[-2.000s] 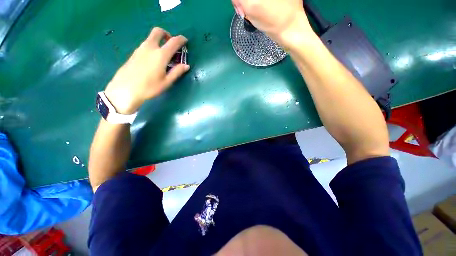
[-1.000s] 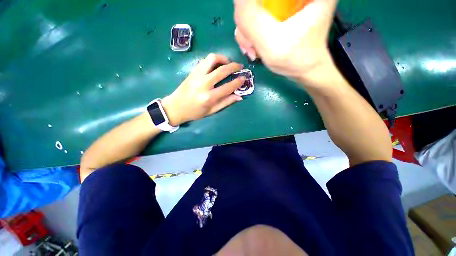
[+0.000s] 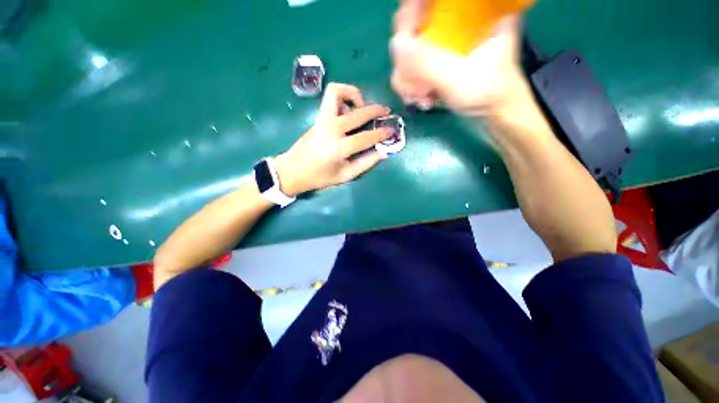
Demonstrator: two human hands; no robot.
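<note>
My left hand (image 3: 335, 147), with a white-strapped watch on its wrist, holds a small square watch-like unit (image 3: 392, 134) on the green bench with its fingertips. The unit has a silver rim and a dark centre. A second watch-like unit (image 3: 308, 75) lies loose behind my left hand. My right hand (image 3: 461, 75) is raised at the top, slightly blurred, and grips the yellow-orange electric screwdriver (image 3: 473, 20). The screwdriver's top runs out of the picture, and its nose and bit are hidden. The screw tray is not visible.
A black power supply box (image 3: 583, 114) with a cable lies right of my right forearm. A small white ring (image 3: 115, 232) and tiny specks lie on the bench (image 3: 236, 169) at left. A person's blue sleeve (image 3: 71, 303) is at lower left. Red stools stand below both sides.
My left hand has left the now loose unit and taken hold of another farther right. My right hand has left the screw tray area and the orange screwdriver now shows in it.
</note>
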